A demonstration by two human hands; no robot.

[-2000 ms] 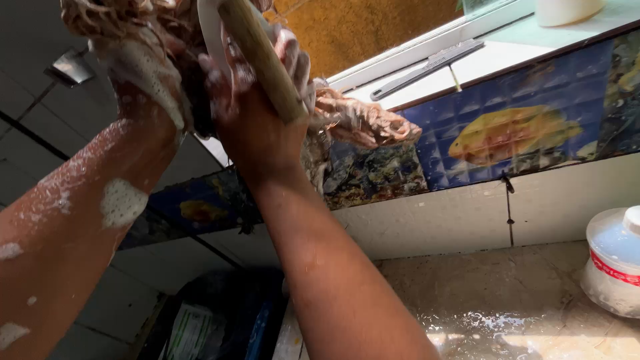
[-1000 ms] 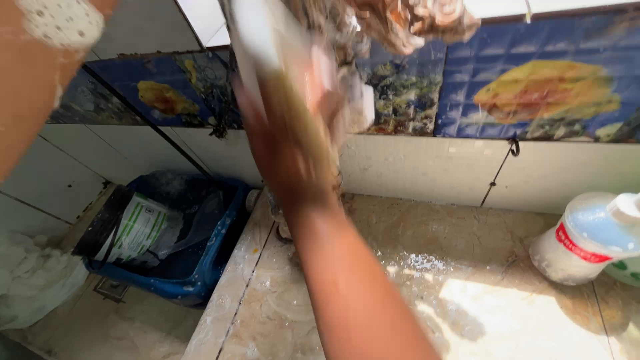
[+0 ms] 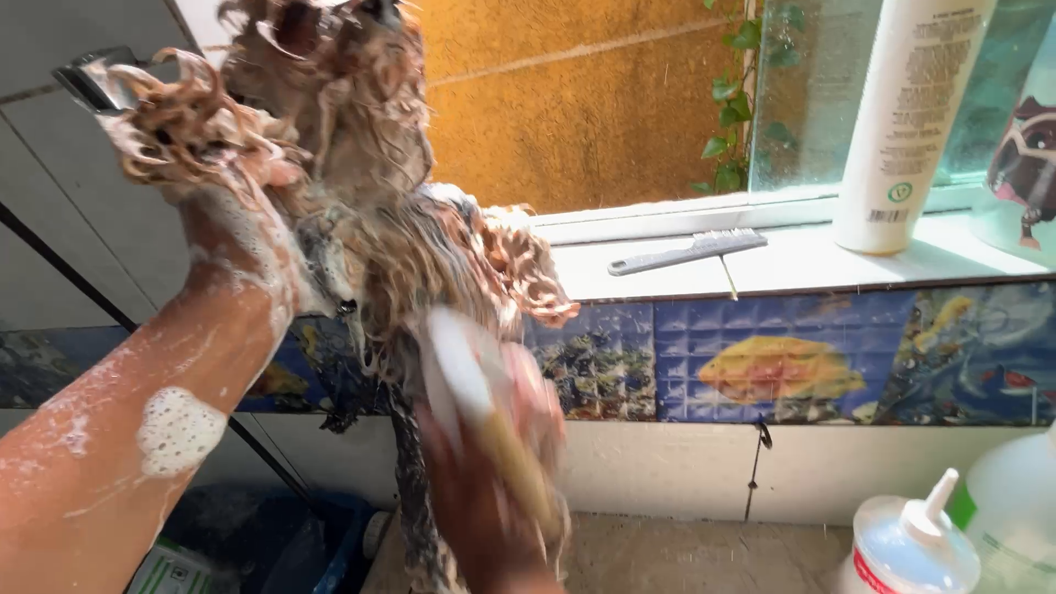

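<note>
A wet, lathered, curly-coated dog stands upright on its hind legs against the tiled wall. My left hand, foamy to the forearm, is closed on the dog's raised front leg at the left. Blurred by motion, my right hand is at the dog's lower body, holding a brush with a pale wooden handle and a foam-covered white head. The brush's bristles are hidden. Part of the dog's head goes out of view at the top.
On the windowsill lie a grey comb-like brush and a white bottle. Plastic bottles with liquid stand at the lower right. A blue bin is at the lower left. A dark cord crosses the left wall.
The view tilted down, then back up. My right hand with the brush is now lower on the dog than two seconds ago, away from the upper body.
</note>
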